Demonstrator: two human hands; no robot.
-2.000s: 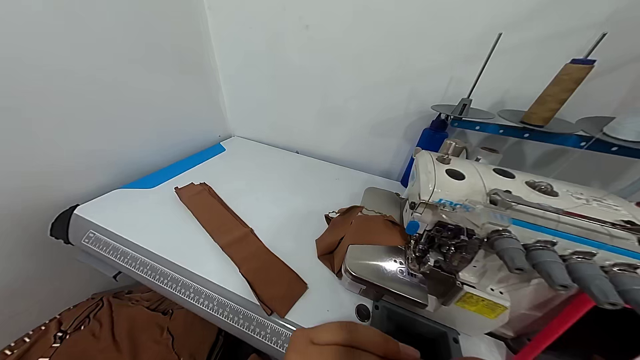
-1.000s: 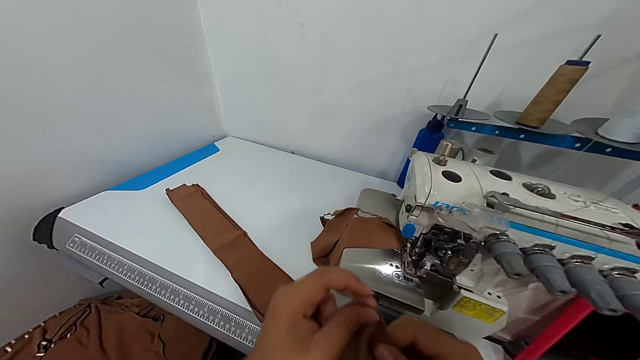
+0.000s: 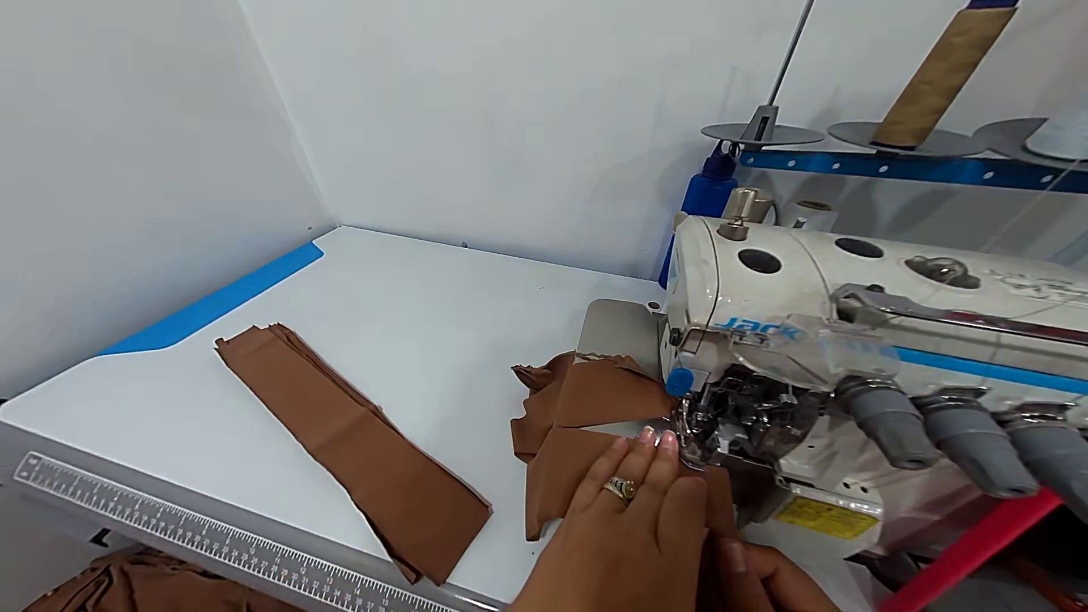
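Observation:
My left hand [image 3: 625, 518], with a ring on one finger, lies flat on a brown fabric piece [image 3: 565, 467] just in front of the presser foot of a white Jack overlock machine [image 3: 756, 297]. Close by on the right, my right hand [image 3: 765, 578] grips the edge of the brown fabric between thumb and fingers; part of it is cut off by the frame. Another brown piece [image 3: 612, 391] lies bunched on the machine's plate, left of the needle area. A stack of folded brown strips [image 3: 357, 450] rests on the white table [image 3: 408, 314].
A printed ruler scale [image 3: 212, 544] runs along the table's front edge. Brown fabric [image 3: 144, 582] hangs below it. Behind the machine are a blue bottle [image 3: 710, 191] and a thread stand with a brown cone [image 3: 943, 81]. Gray tubular parts [image 3: 888, 421] project from the machine's front.
Both hands have moved to the machine's presser foot with brown fabric. One second ago they were together lower down, nearer me, and the left one's fingers were bent; now they lie extended on the fabric.

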